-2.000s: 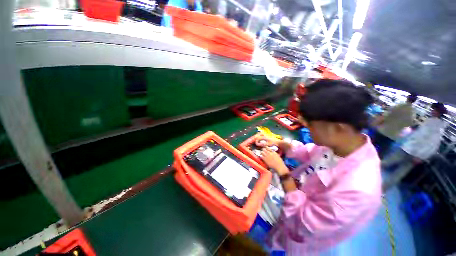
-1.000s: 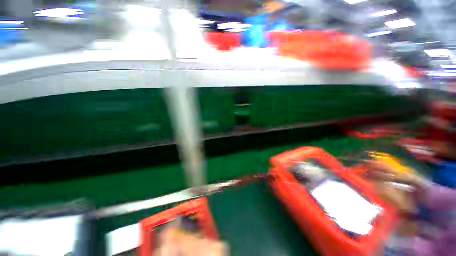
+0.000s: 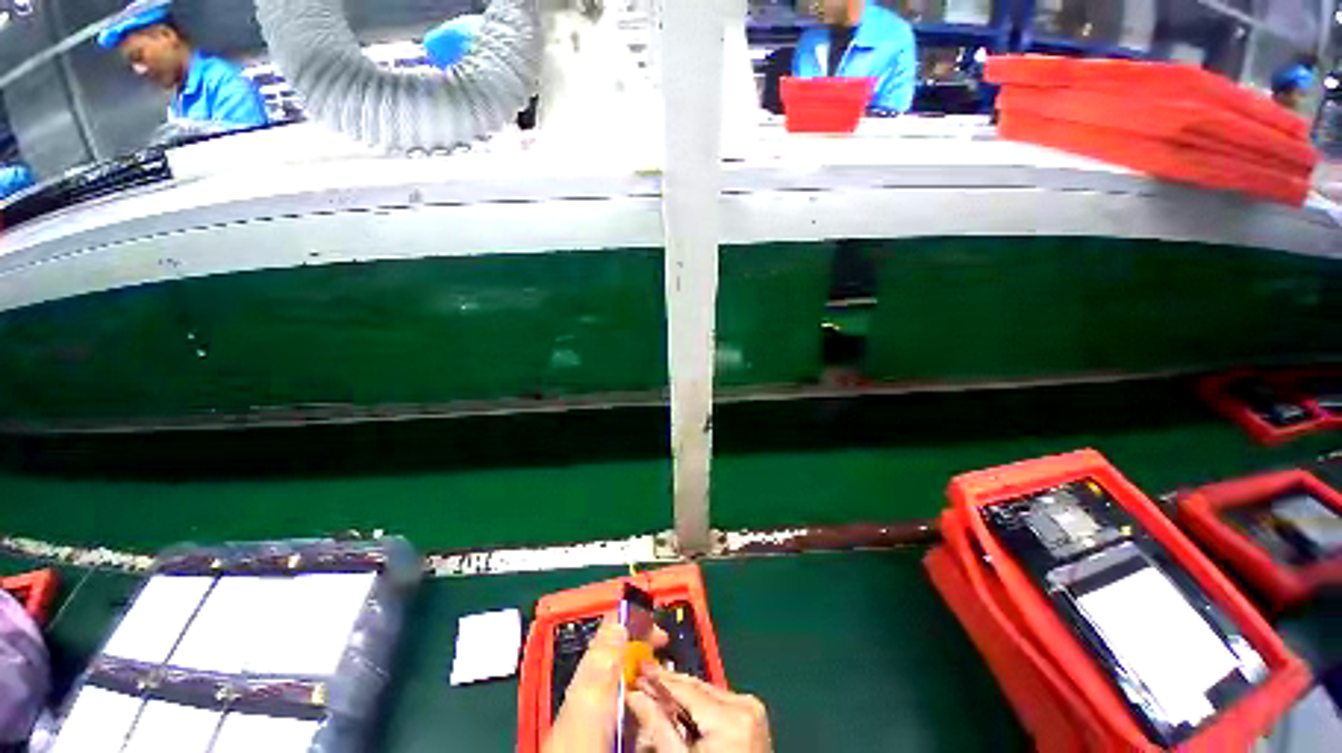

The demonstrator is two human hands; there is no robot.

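Note:
An open tablet point(image 3: 577, 636) lies in a red-orange holding frame point(image 3: 539, 630) at the bottom centre, partly hidden by my hands. My left hand point(image 3: 592, 691) holds a thin flat piece point(image 3: 623, 703), seen nearly edge-on with a dark end up, over the tablet; it looks like a battery. A yellow-orange tab point(image 3: 637, 661) shows at my fingertips. My right hand point(image 3: 717, 715) is close beside it, fingers bent around a thin dark stick point(image 3: 682, 721), perhaps tweezers. Both hands are cut off by the lower edge.
A clear battery tray point(image 3: 386, 618) with several white cells is at left. A white square pad point(image 3: 487, 647) lies between tray and frame. Stacked frames point(image 3: 964, 589) with an open tablet stand at right. A white post point(image 3: 692, 368) rises ahead; people in blue sit beyond the line.
The view has swung left from the neighbouring worker in pink and levelled out. The tray, pad and both my hands have come into view; the stacked frames now stand at right.

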